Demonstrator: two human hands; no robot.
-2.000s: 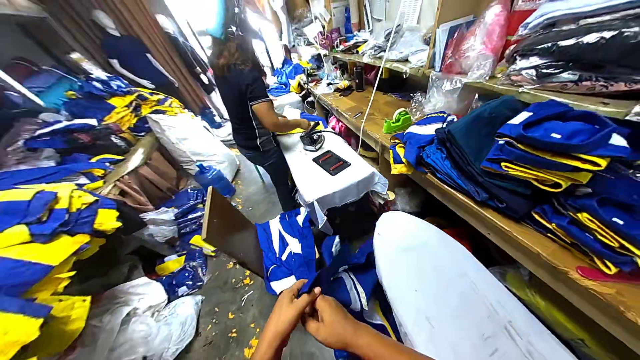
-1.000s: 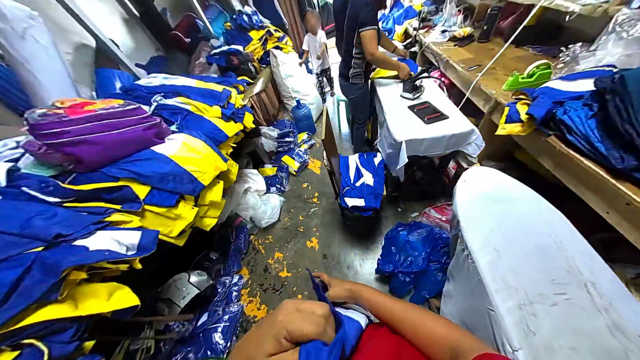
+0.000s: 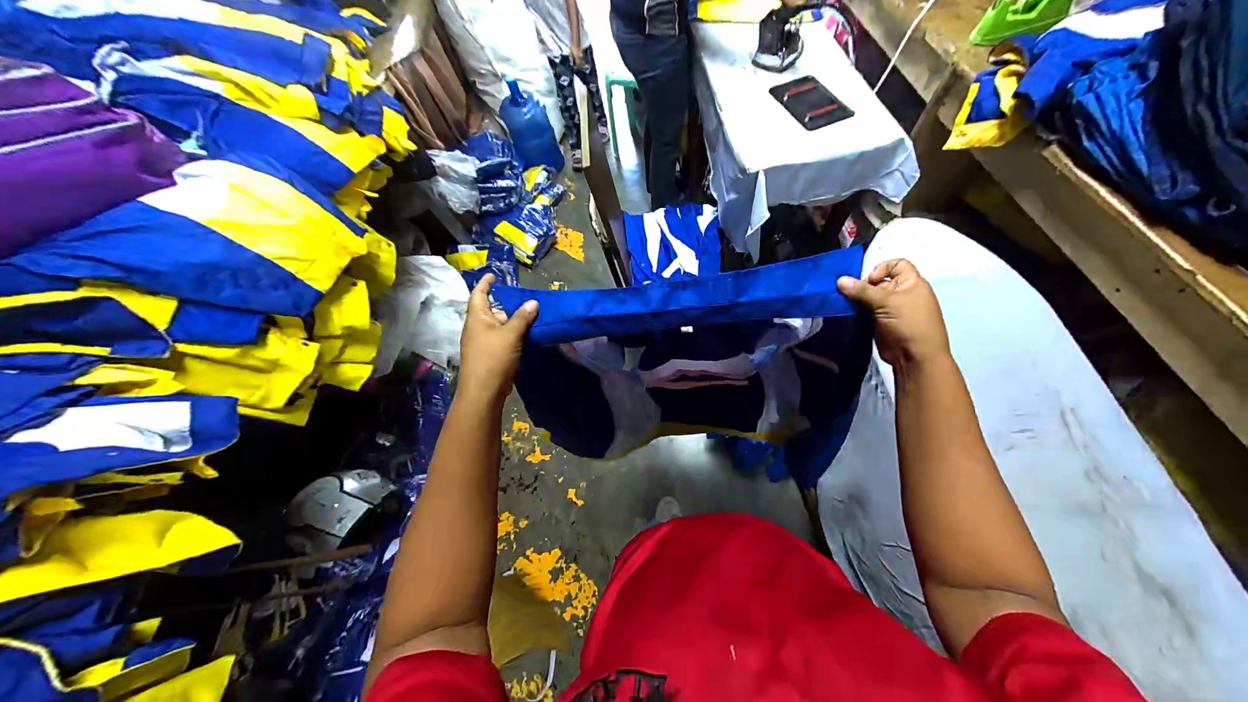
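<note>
A blue garment hangs stretched between both my hands, its straight blue hem or band along the top. My left hand pinches the left end of the band between thumb and fingers. My right hand grips the right end, above the rounded tip of a white-covered ironing board. Below the band the garment sags open, and its inside shows dark blue, white and a little yellow. Beyond it lies a folded blue and white garment, partly hidden by the band.
Piles of blue, yellow and white garments line the left side, with a purple bag on them. A person stands ahead beside a white-covered table with an iron. A wooden shelf bearing clothes runs along the right.
My hands, close together on blue cloth before, are now wide apart with the garment stretched between them. The view has swung left since the earliest frame.
</note>
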